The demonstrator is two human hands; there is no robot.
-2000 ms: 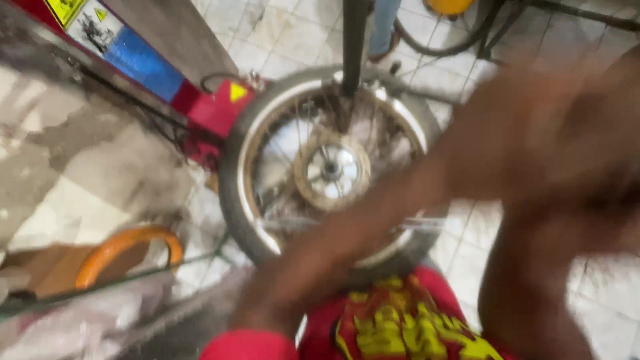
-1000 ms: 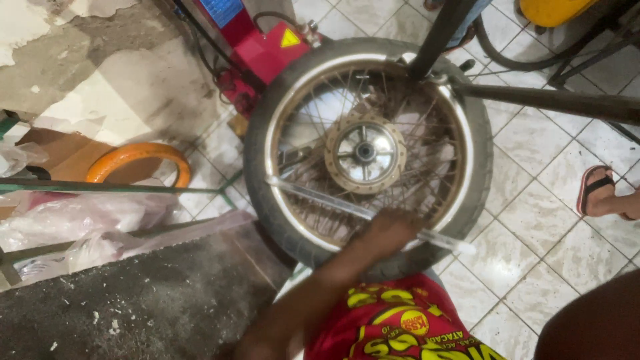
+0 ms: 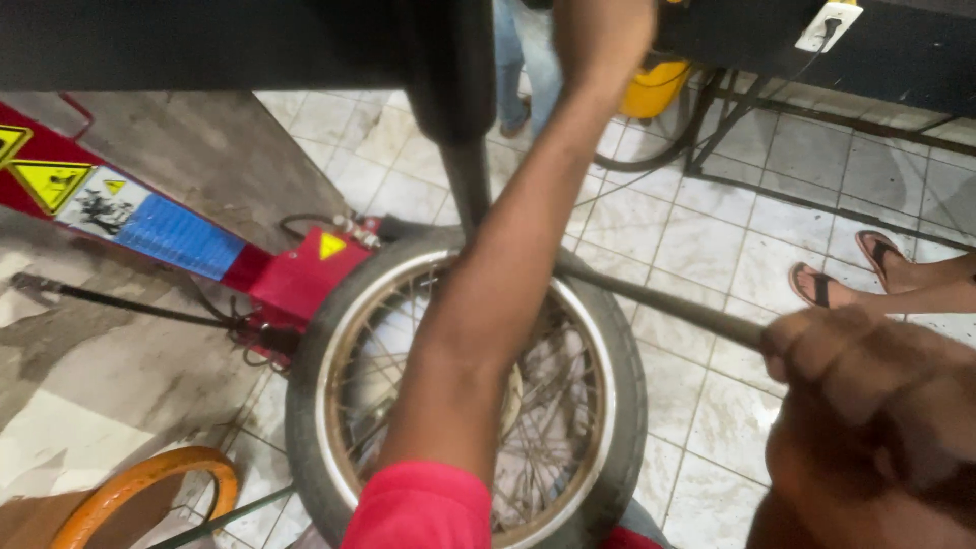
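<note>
A spoked motorcycle wheel with its tyre (image 3: pixel 621 366) lies below me, under the dark vertical post (image 3: pixel 457 114) of a red tyre-changing machine (image 3: pixel 305 274). Across the wheel stretches my left arm, in a red sleeve. My left hand (image 3: pixel 606 30) is up at the top edge beside the dark post, partly cut off; its fingers cannot be made out. At the right, my right hand (image 3: pixel 846 381) is closed round a long metal bar (image 3: pixel 671 305), whose far end meets the tyre near the rim, partly behind my left forearm.
An orange tyre (image 3: pixel 145 480) lies at the lower left by a thin green bar. A person's feet in flip-flops (image 3: pixel 820 286) stand on the tiles at the right. Another person's jeans (image 3: pixel 526 61) show behind the post. A yellow container (image 3: pixel 656 88) and a dark bench with a socket (image 3: pixel 829 27) are beyond.
My left hand has moved from the lower rim, where a pale bar lay across the wheel, up beside the post. My right hand has come into view on the metal bar. The view has shifted.
</note>
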